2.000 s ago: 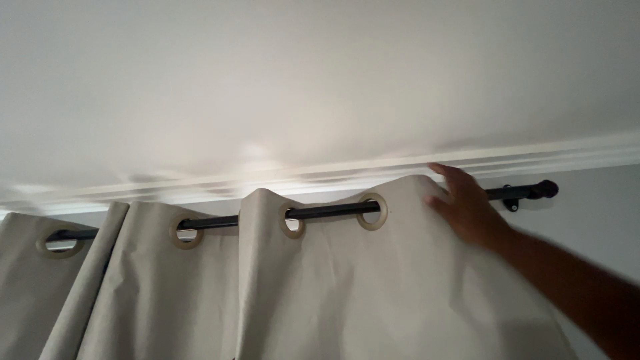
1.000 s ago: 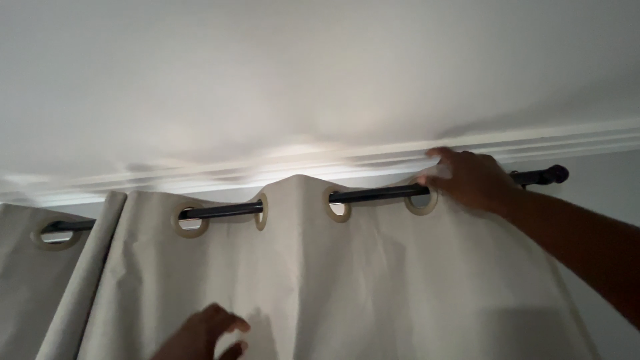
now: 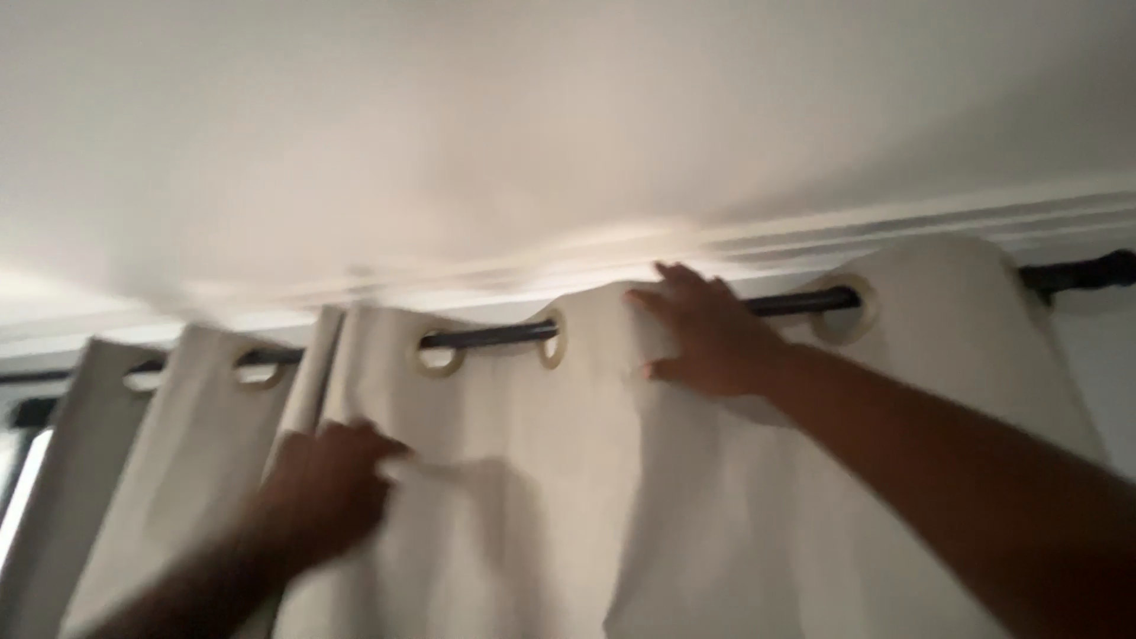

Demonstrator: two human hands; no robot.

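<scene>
Beige grommet curtains (image 3: pixel 532 444) hang from a dark curtain rod (image 3: pixel 488 335), which passes through their round eyelets (image 3: pixel 857 311). My right hand (image 3: pixel 710 333) lies at the curtain's top edge, between two eyelets, fingers spread around a fold; how firmly it holds the cloth cannot be told. My left hand (image 3: pixel 333 493), blurred, is lower and to the left, in front of the curtain near where two panels meet. Its fingers are bent, and whether they pinch the fabric is unclear.
The white ceiling (image 3: pixel 532 133) and its crown moulding (image 3: pixel 932 226) run just above the rod. The rod's dark end (image 3: pixel 1105 271) is at the right, beside the wall. Bright window light (image 3: pixel 25 488) shows at the far left.
My right hand has moved left along the curtain top, and the right end of the curtain now reaches nearer the rod's end. My left hand, absent two seconds ago, has come up into view.
</scene>
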